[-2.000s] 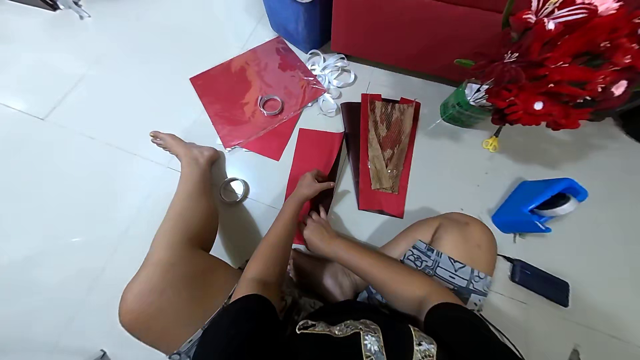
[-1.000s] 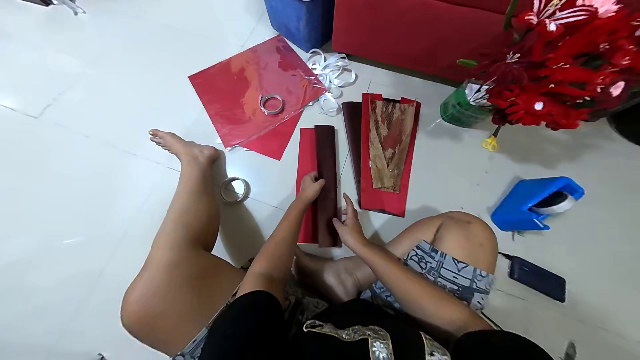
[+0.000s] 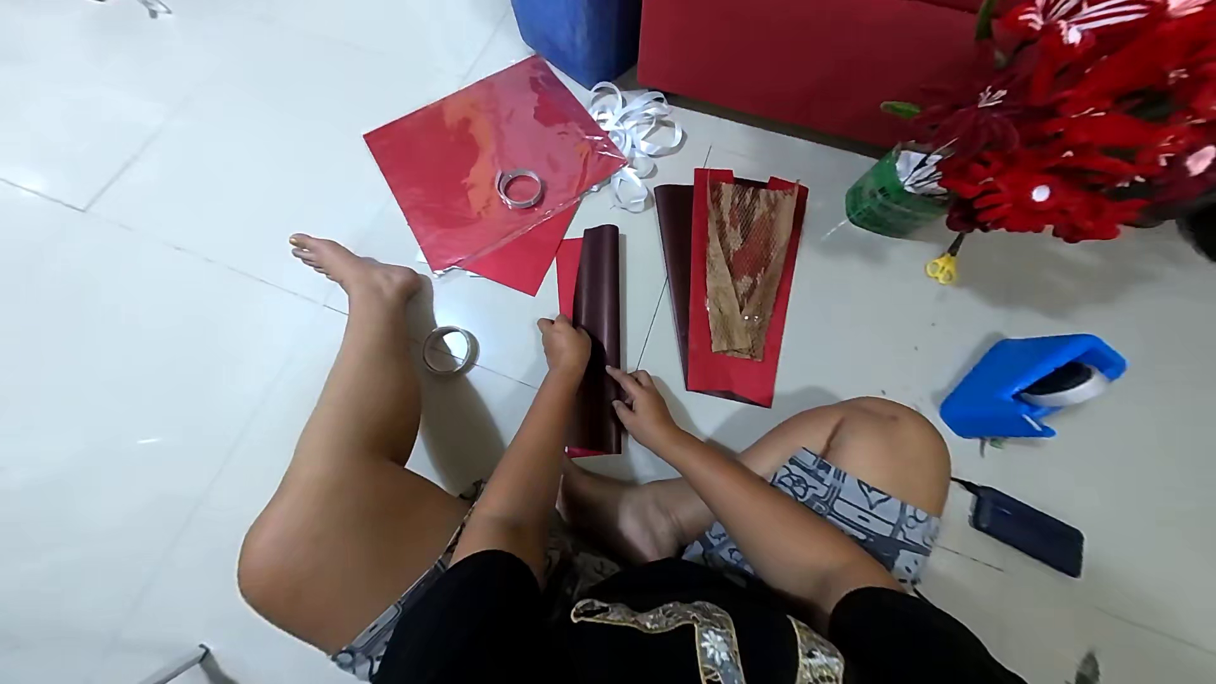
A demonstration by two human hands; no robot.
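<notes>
A dark maroon sheet, folded lengthwise with a red side showing at its left, lies on the tiled floor between my legs. My left hand rests on its left edge, fingers bent; whether it grips the sheet is unclear. My right hand touches the right edge of the folded maroon sheet with its fingertips, index finger extended. To the right lies a stack of red and maroon folded paper with brown mesh-patterned paper on top. A roll of tape lies by my left leg.
Clear-wrapped red sheets with a silver ring-shaped roll lie beyond, beside white ribbon. At the right are red flowers, a green container, yellow-handled scissors, a blue tape dispenser and a dark phone-like device.
Two seconds ago both hands were together at the lower part of the red sheet. Since then its maroon side has come into view, folded over, and my right hand has moved to its right edge.
</notes>
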